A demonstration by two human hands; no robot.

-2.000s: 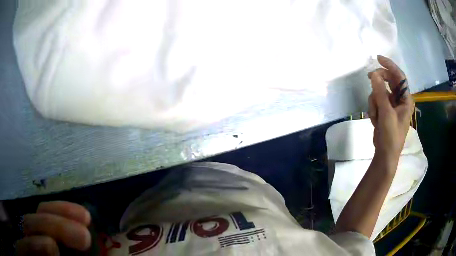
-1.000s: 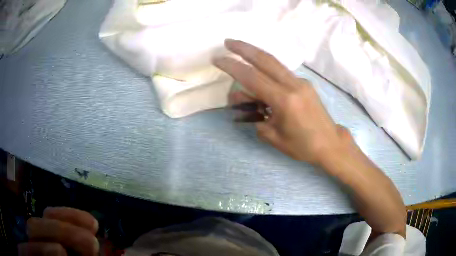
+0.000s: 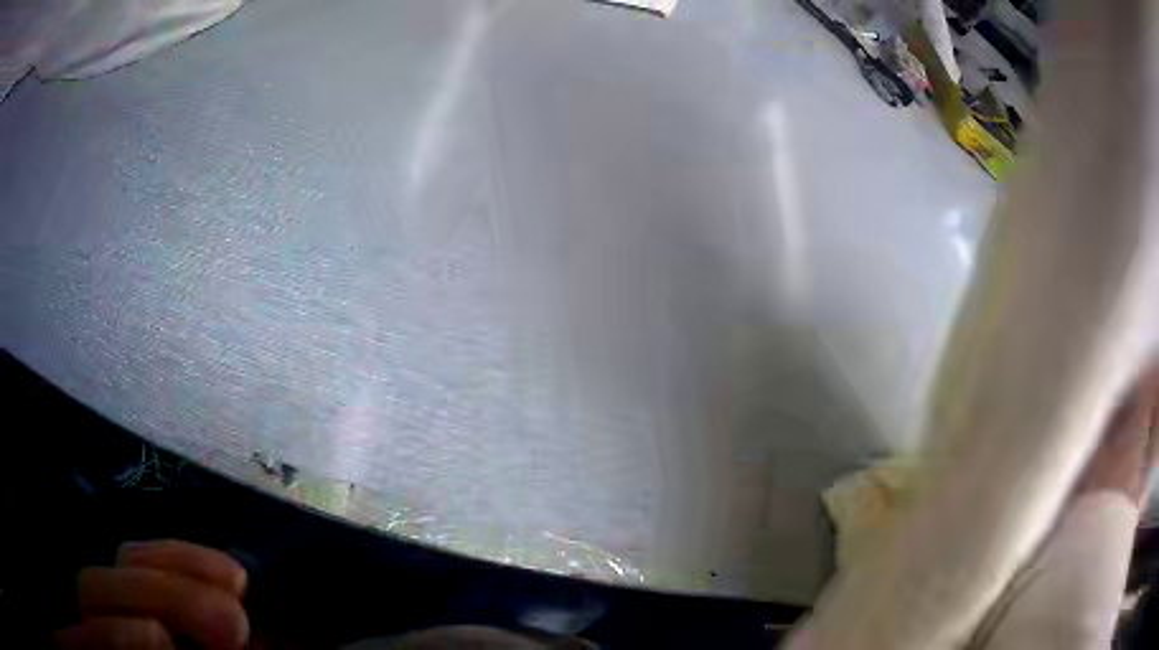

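A cream garment (image 3: 1030, 318) hangs blurred and close to the camera down the right side, from the top edge to the bottom. Its lower part reaches the table's front edge. My right hand is not visible; only a strip of skin of the right arm and a white sleeve show beside the garment at the far right. My left hand (image 3: 165, 594) is at the lower left below the table edge, cut off by the frame, with curled fingers; whether it holds anything is hidden.
The blue-grey tabletop (image 3: 381, 305) has a worn, taped front edge. White cloth (image 3: 115, 32) lies at the upper left. A small white piece (image 3: 636, 5) shows at the top edge. A dark tool-like thing (image 3: 877, 70) and a yellow item (image 3: 985, 142) lie at the upper right.
The cream garment has gone from the table's middle and now hangs at the right, near the camera. My right hand has left view. My left hand looks much the same.
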